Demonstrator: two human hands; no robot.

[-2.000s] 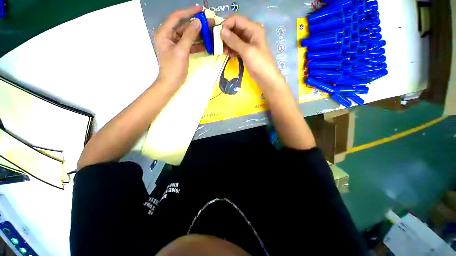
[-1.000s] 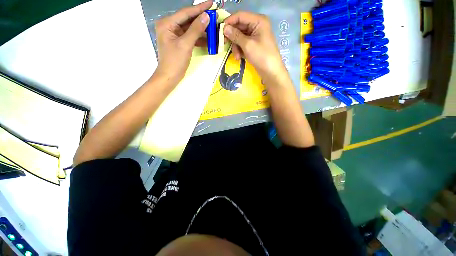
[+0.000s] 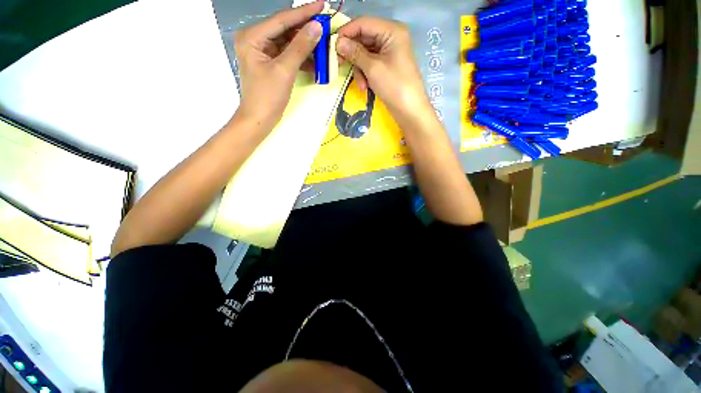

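My left hand (image 3: 273,61) holds a blue cylindrical battery cell (image 3: 322,50) upright in the picture between thumb and fingers. A thin reddish wire shows at the cell's top end. My right hand (image 3: 377,57) is beside it, thumb and forefinger pinched at the edge of a pale yellow adhesive strip (image 3: 265,180). The strip runs from under both hands down to the table's front edge. A small pale piece shows between the cell and my right fingertips; whether it touches the cell is unclear.
A dense heap of blue cells (image 3: 534,73) lies at the right on the grey and yellow printed sheet (image 3: 384,146). Spare cream sheets (image 3: 65,180) with black edges lie at the left on the white table (image 3: 138,84). Cardboard boxes (image 3: 525,196) stand below the right table edge.
Since two seconds ago the blue cell has turned from tilted to nearly upright in the picture. My right hand has stayed pinched close beside it, and the strip has shifted slightly.
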